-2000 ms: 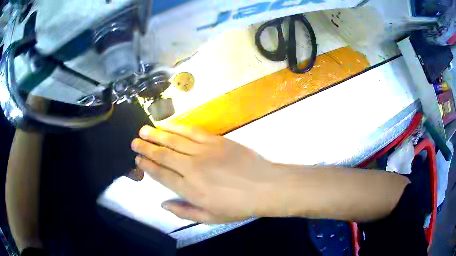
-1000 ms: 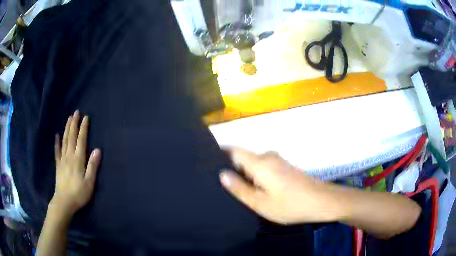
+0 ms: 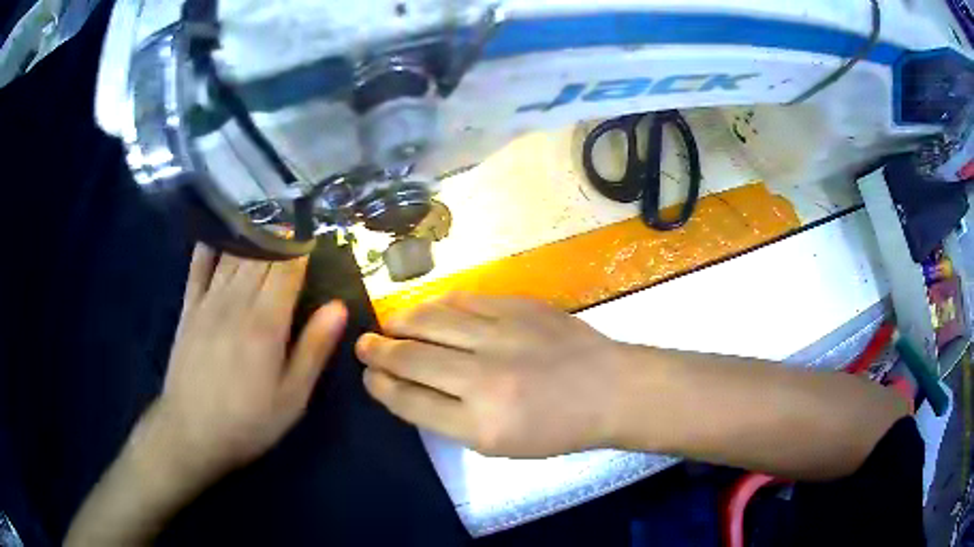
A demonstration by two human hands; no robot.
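Observation:
A large black cloth panel [image 3: 320,459] covers the left of the table, its edge running up to the lit needle area [image 3: 347,230] of the white sewing machine [image 3: 641,64]. My left hand [image 3: 240,353] lies flat on the cloth, fingers spread, fingertips partly hidden behind the machine head. My right hand [image 3: 502,369] rests palm down at the cloth's right edge, its fingertips on the edge and the rest over the orange strip and white table. The needle and presser foot are blurred and partly hidden.
Black shears [image 3: 646,171] lie on the machine bed beneath the JACK lettering. The orange strip [image 3: 641,251] runs along the bed's front edge. The white table [image 3: 790,283] extends right. Red basket parts [image 3: 748,497] show below my right forearm, with a green strip [image 3: 921,372] farther right.
The black cloth's edge has moved to the needle area. My left hand has moved up and right to beside the needle, and my right hand has moved up along the cloth's edge. The view has shifted closer.

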